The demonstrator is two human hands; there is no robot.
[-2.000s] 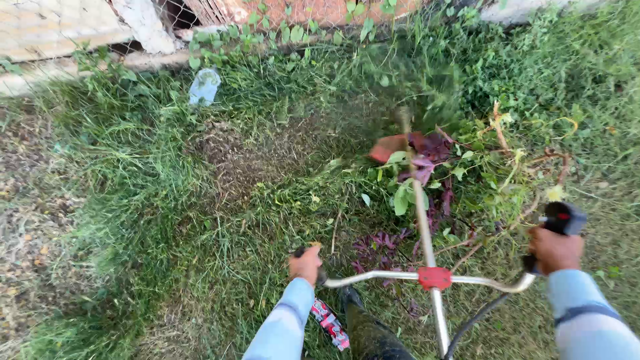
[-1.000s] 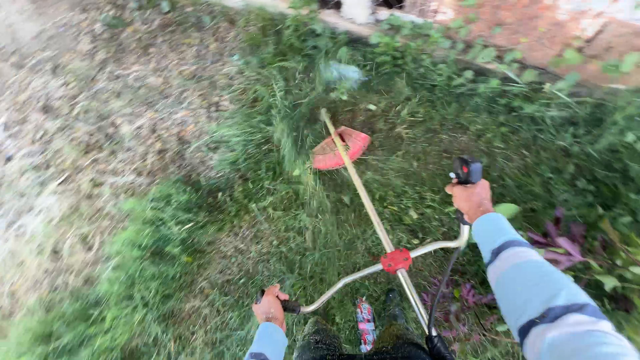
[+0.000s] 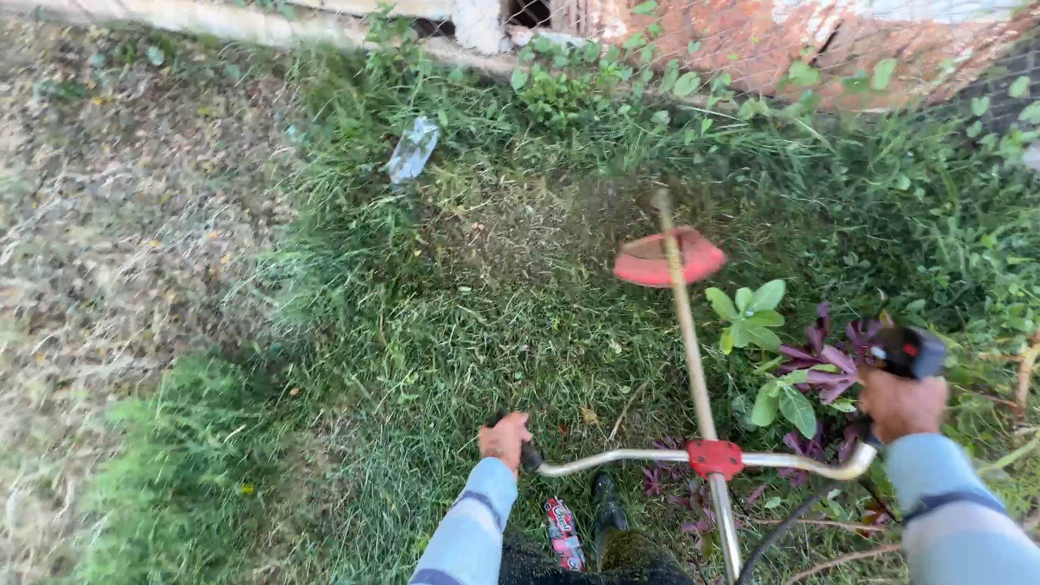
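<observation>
My left hand [image 3: 504, 441] is closed around the black left grip of a brush cutter's metal handlebar [image 3: 613, 459]. The black right grip, which carries a control housing [image 3: 912, 353], is in my right hand [image 3: 903, 404]. A red clamp [image 3: 715, 459] joins the handlebar to the long shaft [image 3: 692, 357], which runs forward over the grass. Near its far end sits a red guard [image 3: 670, 257]. The cutting head [image 3: 662, 197] is blurred at the grass, and its cutter cannot be made out.
A purple-leaved plant [image 3: 829, 366] and a green broad-leaved plant [image 3: 749, 315] grow right of the shaft. Clear plastic litter [image 3: 413, 150] lies in the grass. Ahead stand wire mesh and a weathered wall [image 3: 747, 49]. A red printed wrapper [image 3: 564, 532] lies beside a dark boot [image 3: 607, 504].
Since one second ago the cutter's head and guard have swung right, away from the plastic litter and closer to the purple-leaved plant. Both hands have kept their grips. The view has shifted.
</observation>
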